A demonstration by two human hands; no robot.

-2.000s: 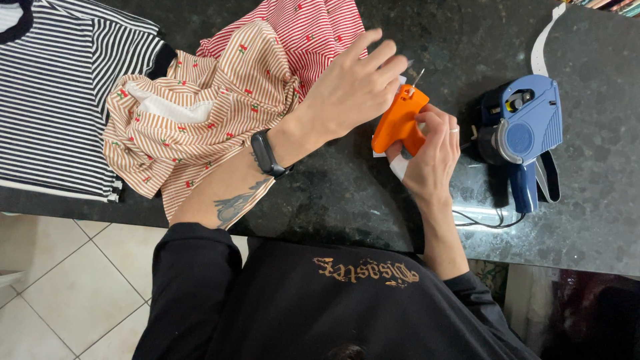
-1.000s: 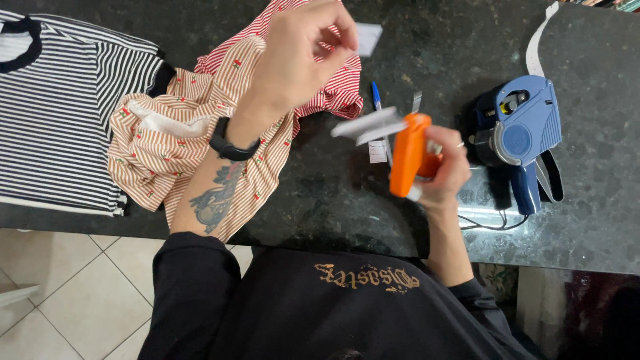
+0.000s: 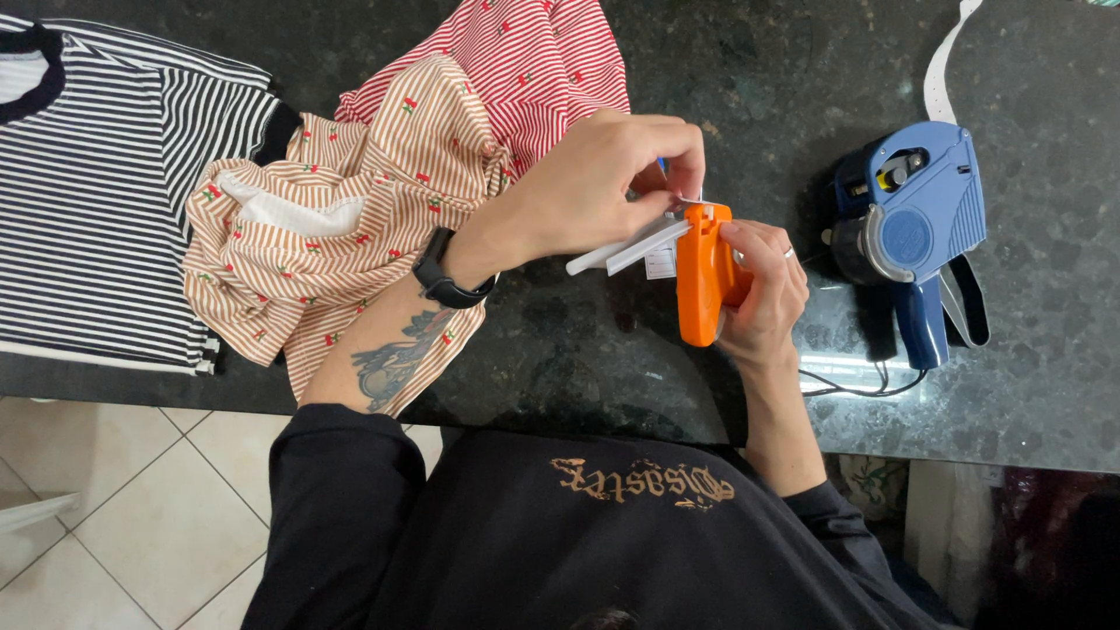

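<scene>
My right hand (image 3: 766,293) grips an orange tagging gun (image 3: 698,289), its nose pointing away from me. White plastic fastener strips (image 3: 643,248) stick out of the gun's left side. At the gun's nose, my left hand (image 3: 643,175) pinches a small tag (image 3: 700,202) between thumb and fingers, against or very near the needle, which is mostly hidden. A printed paper tag (image 3: 661,261) lies on the counter under the strips. Part of a blue pen (image 3: 662,164) shows behind my left fingers.
On the dark stone counter (image 3: 560,350) lie a black-and-white striped shirt (image 3: 96,219), a tan striped cherry-print garment (image 3: 350,210) under my left forearm, and a red striped one (image 3: 542,79). A blue label gun (image 3: 919,210) with a white label strip (image 3: 942,83) and black cord (image 3: 862,391) is at right.
My left hand has come back from above the red garment to the tagging gun's nose, with a small tag in its fingers. The right hand still holds the gun.
</scene>
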